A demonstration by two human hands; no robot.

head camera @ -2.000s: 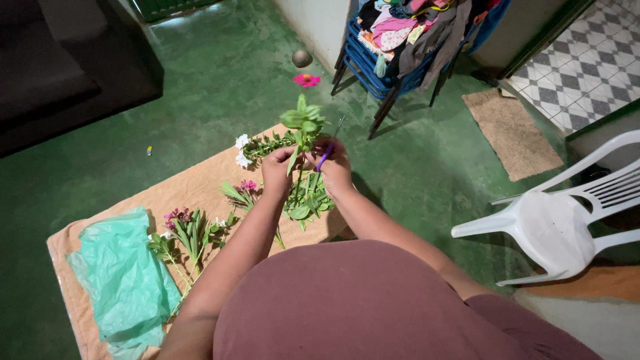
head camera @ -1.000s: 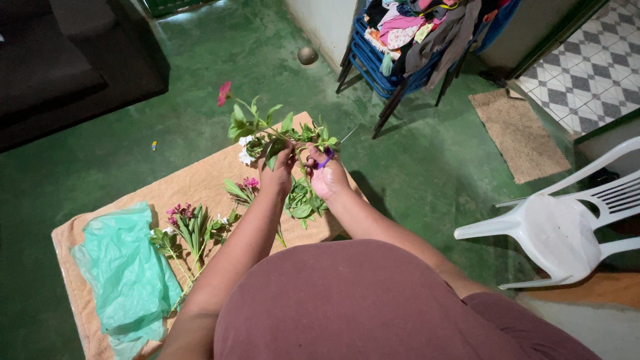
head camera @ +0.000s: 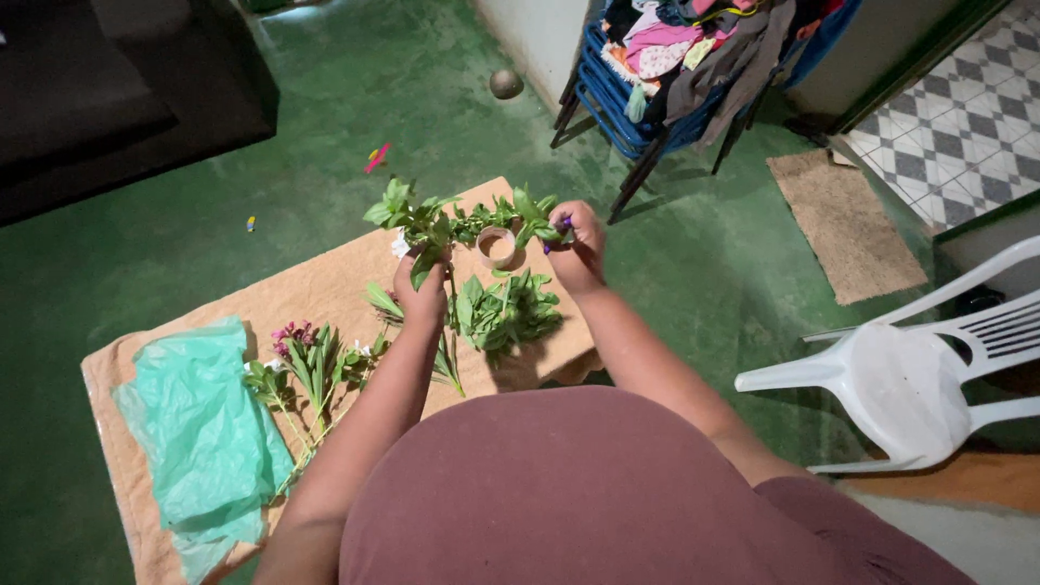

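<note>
My left hand [head camera: 422, 288] grips a leafy flower stem [head camera: 414, 215] topped by a pink bloom [head camera: 377, 158], above the cloth-covered table [head camera: 301, 292]. My right hand [head camera: 578, 244] is closed on purple-handled scissors [head camera: 556, 236], mostly hidden by the fingers, with a leafy sprig [head camera: 532, 213] at the fingertips. Between the hands stands a small round container [head camera: 496, 246]. A pile of green leaves [head camera: 508, 313] lies just below it. White flowers [head camera: 400, 244] show beside my left hand. Further left on the cloth are cut stems with pink flowers [head camera: 294, 337].
A crumpled green plastic bag [head camera: 203, 414] covers the table's left end. A white plastic chair [head camera: 906, 390] is at the right. Beyond the table are stacked blue chairs [head camera: 613, 114] heaped with clothes, a small ball-like object [head camera: 505, 84] and a mat [head camera: 845, 223]. A dark sofa [head camera: 138, 89] is at upper left.
My hands, close together before, are now apart, the left with the flower stem and the right with the scissors. The round container now shows between them.
</note>
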